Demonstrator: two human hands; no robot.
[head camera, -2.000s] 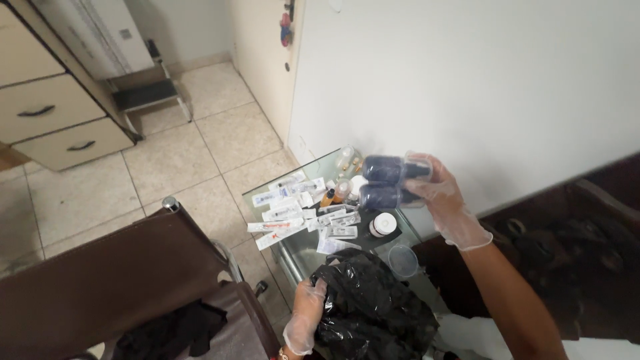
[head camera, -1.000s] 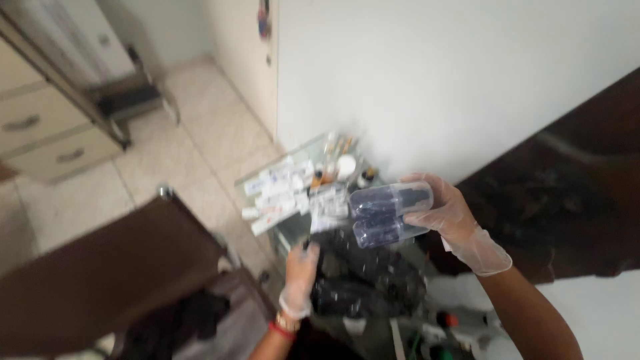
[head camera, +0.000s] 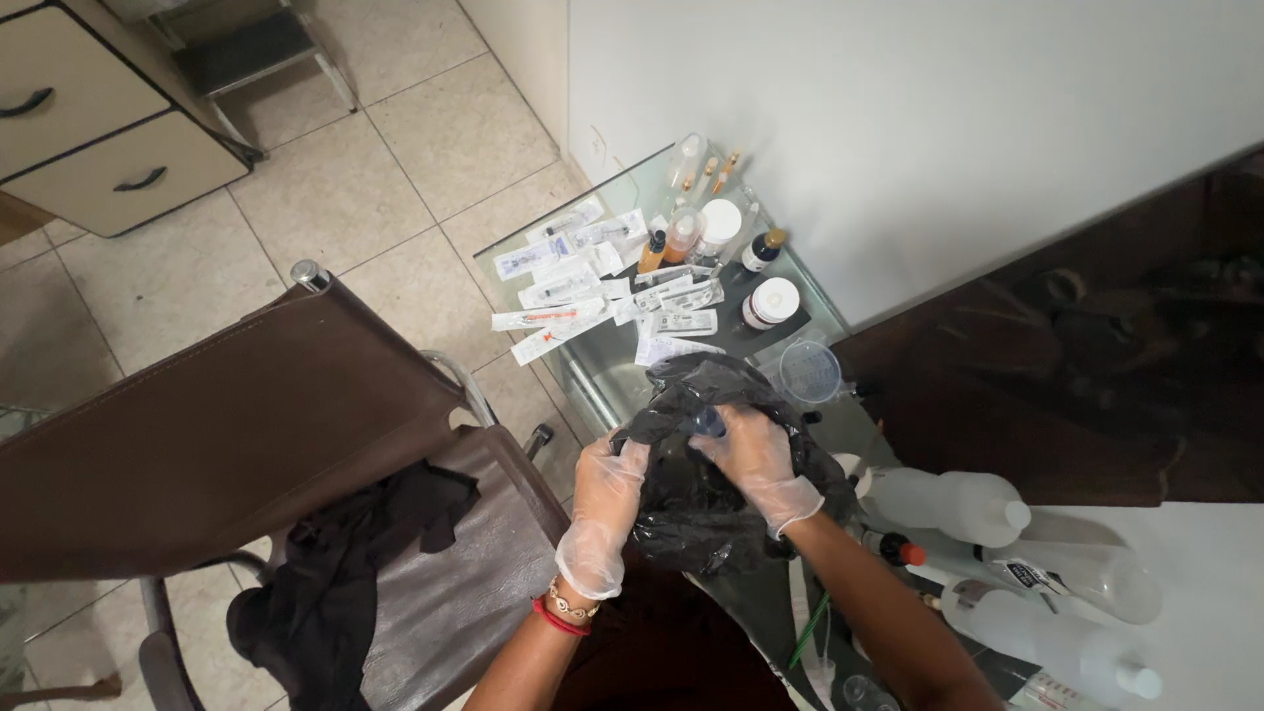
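My left hand, in a clear plastic glove, grips the rim of a black plastic bag. My right hand, gloved as well, reaches into the bag's mouth, with a bluish clear object at its fingertips; the rest of that object is hidden. Wrapped syringes lie spread on the glass table beyond the bag. Beside them stand a white-lidded jar, a small dark bottle and several vials. A clear plastic cup is just past the bag, to its right.
Several large plastic bottles are at the right, near my right forearm. A brown leather chair stands at the left with a black cloth on its seat. A white wall borders the table, and a drawer cabinet is at the upper left.
My right hand has moved down and left, from above the table into the black bag. The two dark blue packed items it held up earlier are no longer plainly in view.
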